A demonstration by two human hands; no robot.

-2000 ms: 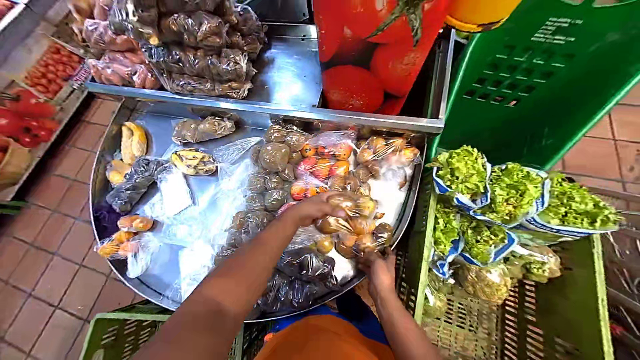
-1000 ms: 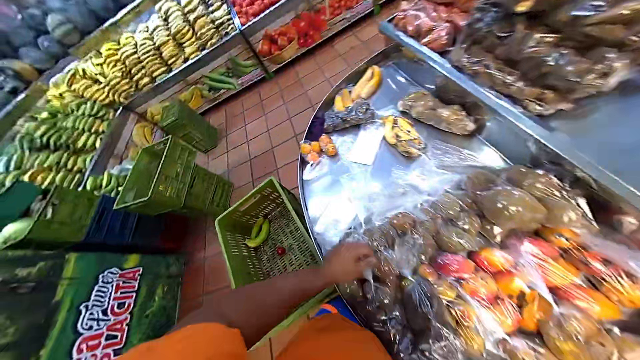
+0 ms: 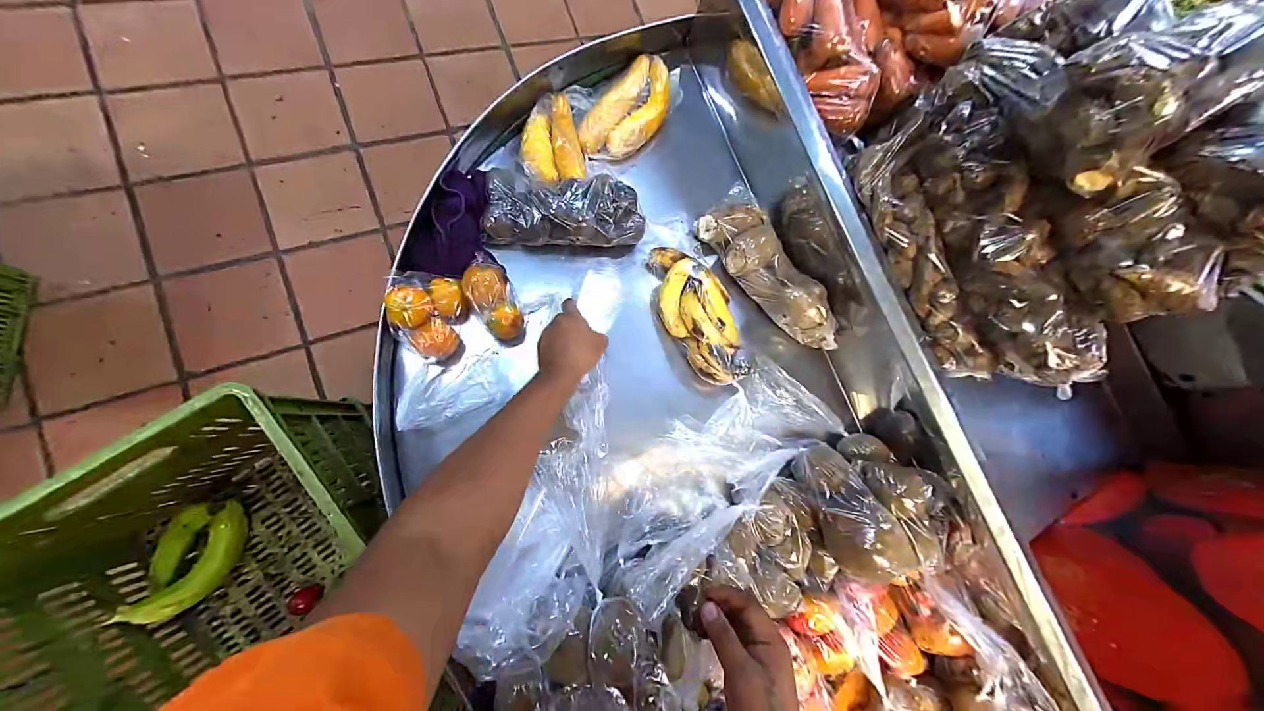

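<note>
My left hand (image 3: 571,341) reaches over the metal tray (image 3: 632,395), its fingers at the near end of a white sheet or stack of bags (image 3: 600,294); whether it grips this cannot be told. My right hand (image 3: 743,642) is at the lower middle, its fingertips at a dark brown round item (image 3: 693,604) among bagged brown produce (image 3: 780,528). Clear plastic bags (image 3: 553,523) lie loose between the hands. Left of my left hand are bagged orange fruits (image 3: 425,311); to its right are bagged yellow bananas (image 3: 699,314). Bagged red and orange produce (image 3: 889,632) lies right of my right hand.
A raised metal rim (image 3: 918,355) divides the tray from bagged brown roots (image 3: 1027,227) and bagged carrots (image 3: 839,59). At the lower left a green crate (image 3: 232,405) holds green plantains (image 3: 202,563). Bagged dark produce (image 3: 563,212) and a purple cloth or net (image 3: 444,222) lie farther up the tray.
The view has swung strongly. My left hand has moved from the bagged brown produce to the white sheet. My right hand, out of view one second ago, is in view again.
</note>
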